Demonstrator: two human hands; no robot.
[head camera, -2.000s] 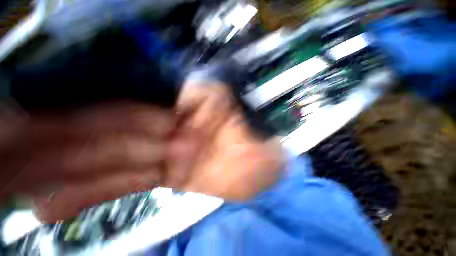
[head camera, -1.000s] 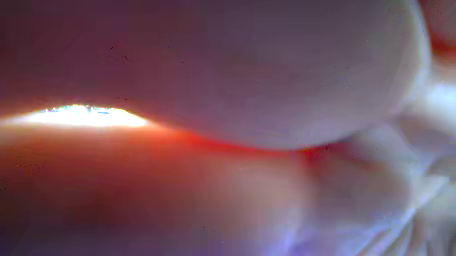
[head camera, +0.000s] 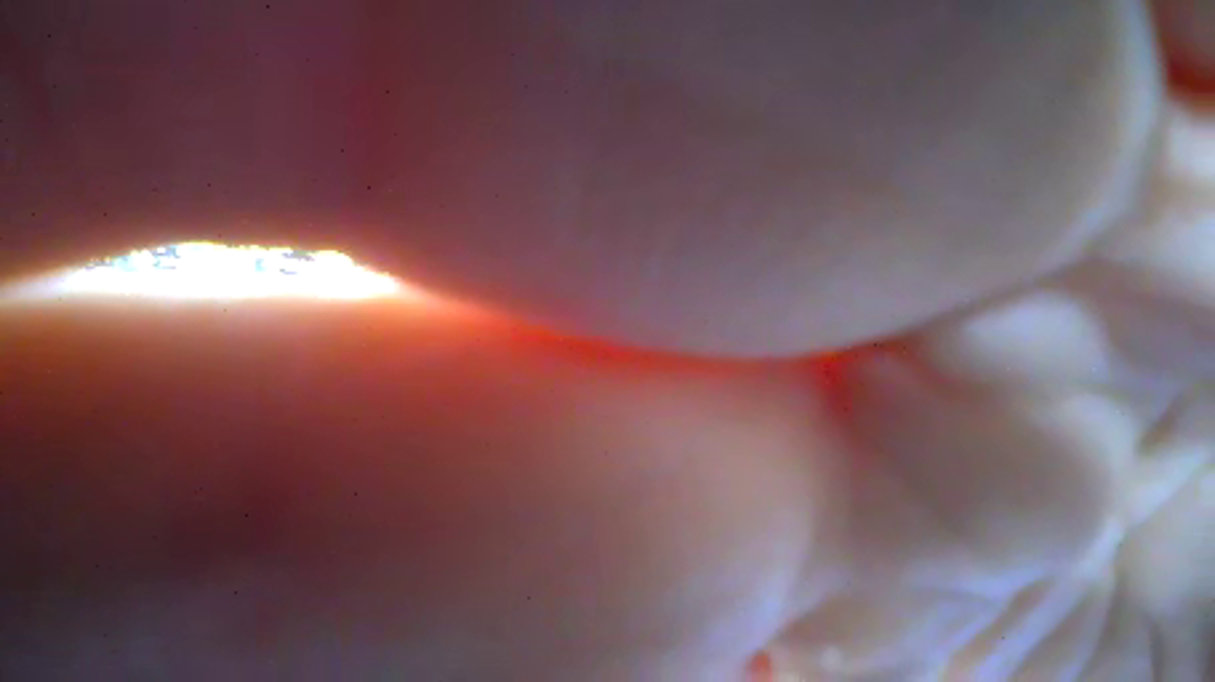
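Observation:
A hand, which looks like my right hand (head camera: 573, 466), covers nearly the whole view, pressed close to the lens. Two thick, blurred fingers lie one above the other, with red light along the seam between them. Creased skin shows at the lower right. Whether the hand holds anything cannot be seen. I cannot make out a second hand. No circuit board or other work piece can be recognised.
A narrow, glaring white gap (head camera: 227, 273) shows between the fingers at the left, with tiny unreadable detail along its upper edge. The surroundings are hidden.
Two seconds ago a blurred hand and blue sleeve crossed the green boards; now skin covers the lens. Since one second ago, the gap and finger seam have shifted slightly upward.

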